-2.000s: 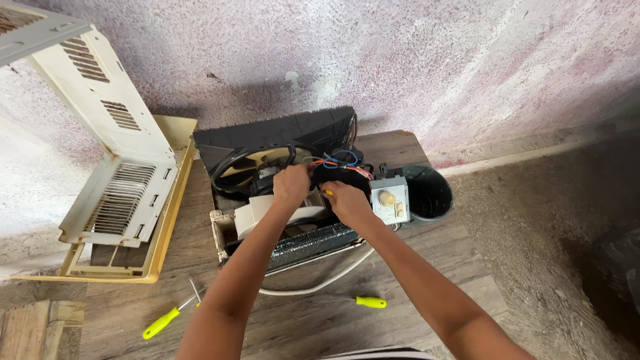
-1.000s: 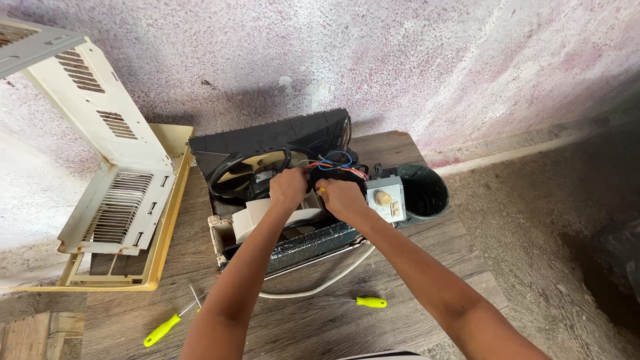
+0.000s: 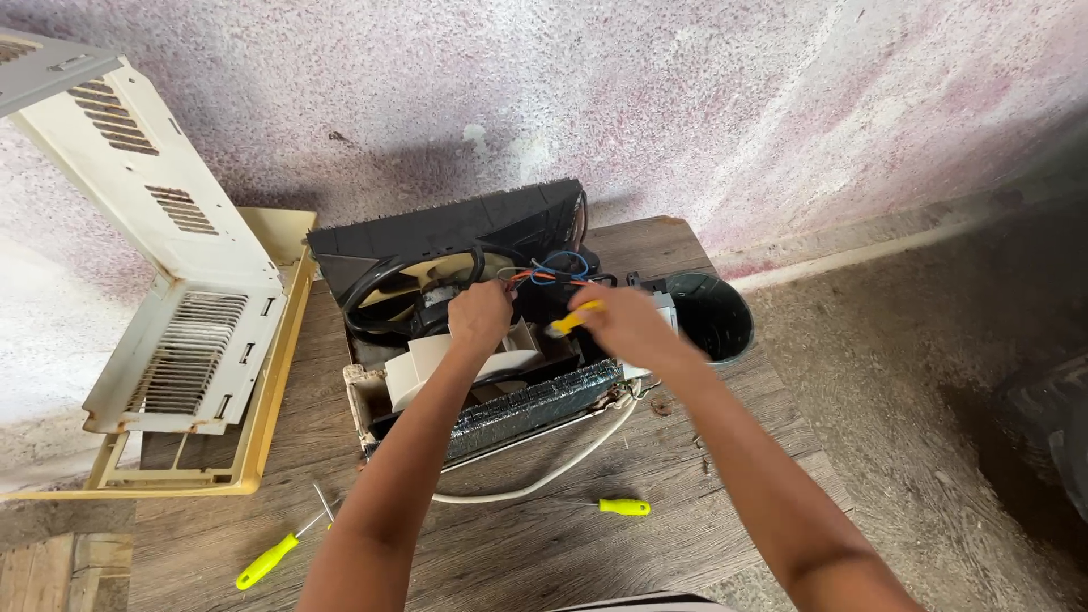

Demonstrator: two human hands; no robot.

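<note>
An opened window air conditioner (image 3: pixel 535 404) lies on the wooden tabletop, its fan (image 3: pixel 416 280), cream blower housing (image 3: pixel 416 365) and finned coils exposed. My left hand (image 3: pixel 480 314) is closed at the bundle of coloured wires (image 3: pixel 552 270), its fingertips mostly hidden. My right hand (image 3: pixel 625 323), slightly blurred, holds a yellow-handled tool (image 3: pixel 576 318), perhaps a brush or small cutter; its kind is unclear. That hand is over the unit's right side, partly covering the white control box (image 3: pixel 663 319).
A white vented metal casing (image 3: pixel 183 357) stands on a yellowed plastic front frame (image 3: pixel 272 382) at left. Two screwdrivers, one at left (image 3: pixel 268 561) and one at centre (image 3: pixel 623 507), lie near a white cord (image 3: pixel 544 480). A dark green bin (image 3: pixel 718 319) stands at right.
My right hand has moved right from the wires, and more of the yellow tool shows in it. The left hand stays at the wires.
</note>
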